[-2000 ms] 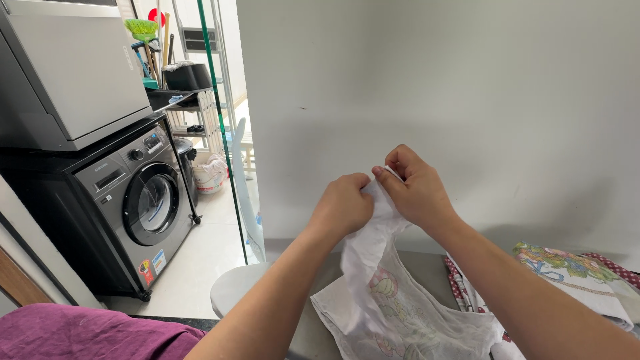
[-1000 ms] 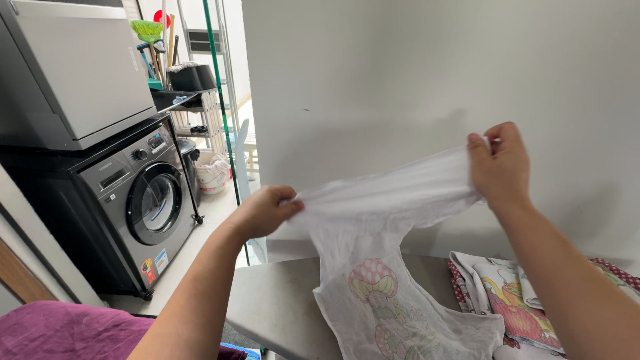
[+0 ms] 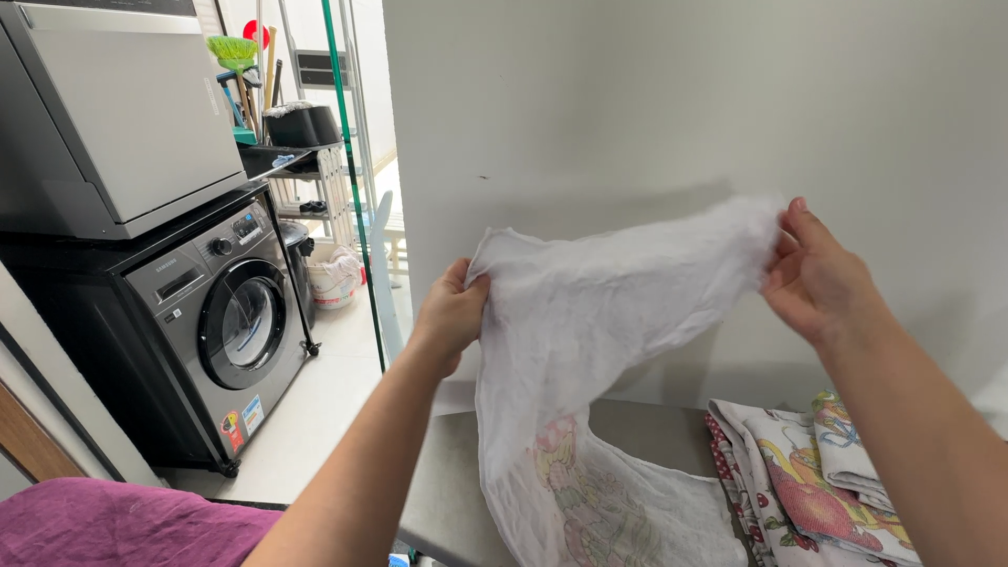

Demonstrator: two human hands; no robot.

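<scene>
A thin white cloth (image 3: 567,315) with a faded coloured print hangs in front of me, its lower part lying on a grey surface (image 3: 449,488). My left hand (image 3: 453,315) pinches its upper left corner between thumb and fingers. At the cloth's upper right end is my right hand (image 3: 815,272), palm turned inward and fingers partly spread. That end is blurred, and whether the fingers grip it cannot be told. Folded printed cloths (image 3: 819,480) lie in a pile below my right forearm.
A pale wall (image 3: 669,102) rises behind the surface. To the left are a washing machine (image 3: 213,315) with a grey appliance (image 3: 134,102) above it, and a glass panel's green edge (image 3: 353,157). Purple fabric (image 3: 126,524) lies at the lower left.
My hands were close together at first, then spread wide with the cloth stretched between them. Now the left hand is higher than a second ago, and the cloth hangs looser.
</scene>
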